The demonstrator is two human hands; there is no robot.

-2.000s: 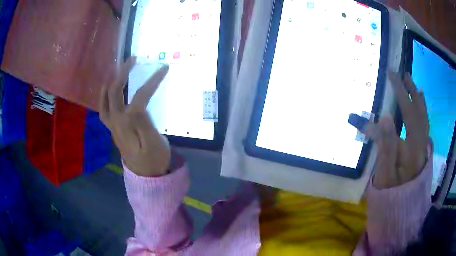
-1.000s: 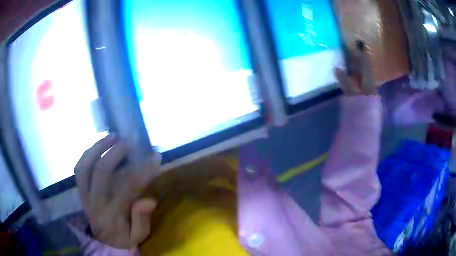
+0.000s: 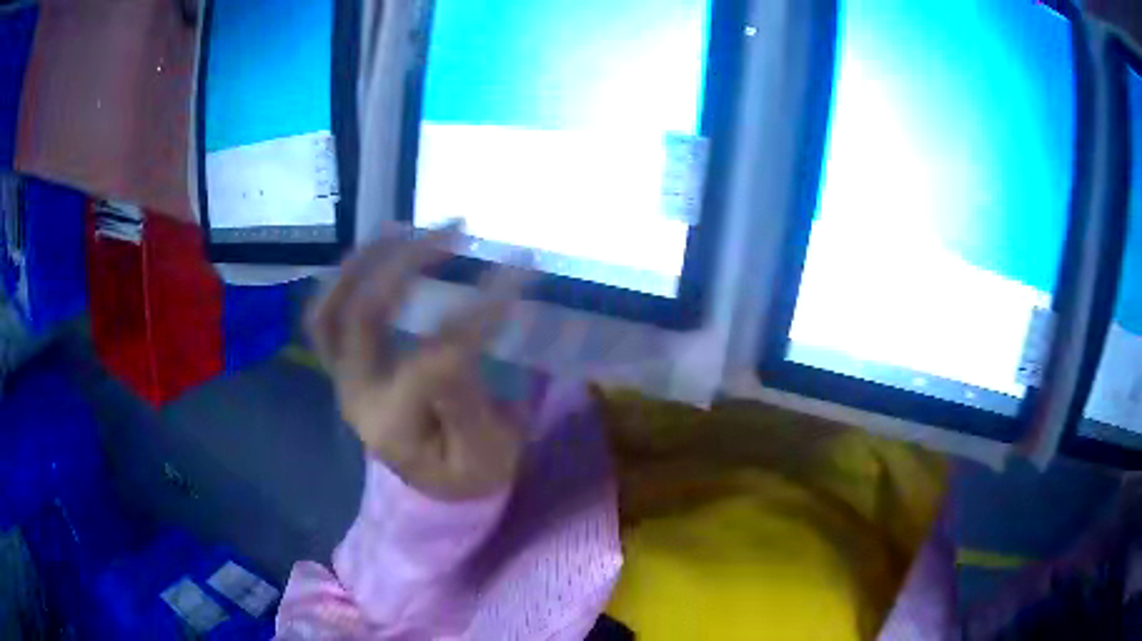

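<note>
Several lit tablets lie side by side on white sleeves. The middle-left tablet (image 3: pixel 564 150) shows a blue and white screen with a small white label at its lower right. The middle-right tablet (image 3: pixel 939 200) shows a similar screen. A smaller-looking tablet (image 3: pixel 273 125) lies at the left, and another (image 3: pixel 1115 363) is cut off by the right edge. My left hand (image 3: pixel 426 363) is blurred, with fingers apart and nothing held, over the lower left edge of the middle-left tablet. My right hand is out of the picture; only a bit of pink sleeve shows at the bottom right.
A red bin (image 3: pixel 150 301) with white labels and blue plastic boxes (image 3: pixel 75 438) stand at the left. The reddish bench covering (image 3: pixel 107 100) shows at the upper left. Grey floor with a yellow line (image 3: pixel 996 560) lies below the bench.
The view has swung, so different tablets are in front. My left hand is now at the lower edge of the middle-left tablet. My right hand has left the picture.
</note>
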